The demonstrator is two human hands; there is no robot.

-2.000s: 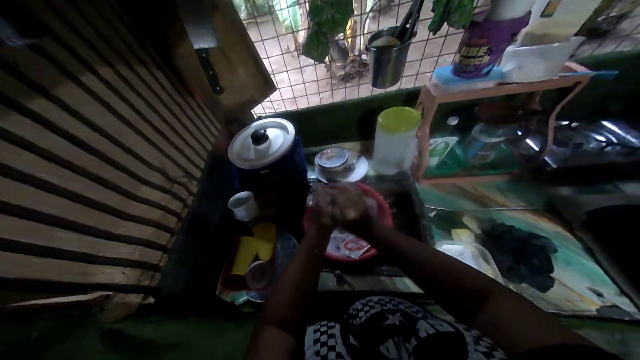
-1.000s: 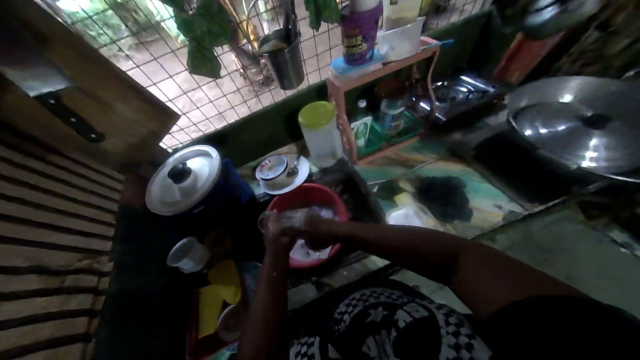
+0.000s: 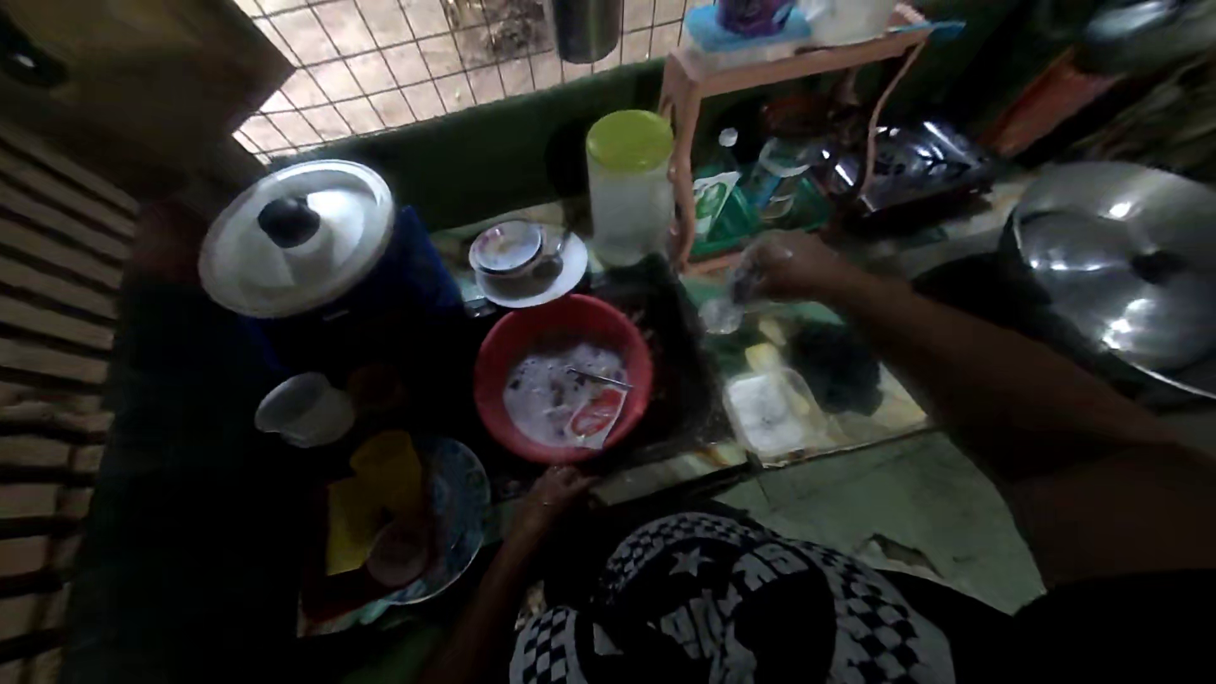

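A red plastic basin holds sudsy water, with a metal utensil and a red and white piece in it. My left hand rests at the near edge of the sink, just below the basin; whether it grips anything is unclear. Over the counter to the right is my right hand, bent downward, with a small whitish, blurred thing at its fingertips. Below that hand lie a clear plastic tub with white contents, a small yellow piece and a dark cloth-like thing.
Behind the basin stand a saucer with a bowl, and a lime-lidded container. A lidded blue pot, a white cup and yellow dishes are left. A pink rack and a large metal lid stand right.
My hands were together over the red basin; they are now apart. The right one has moved right over the counter, the left one down to the sink's near edge. The basin's contents now show.
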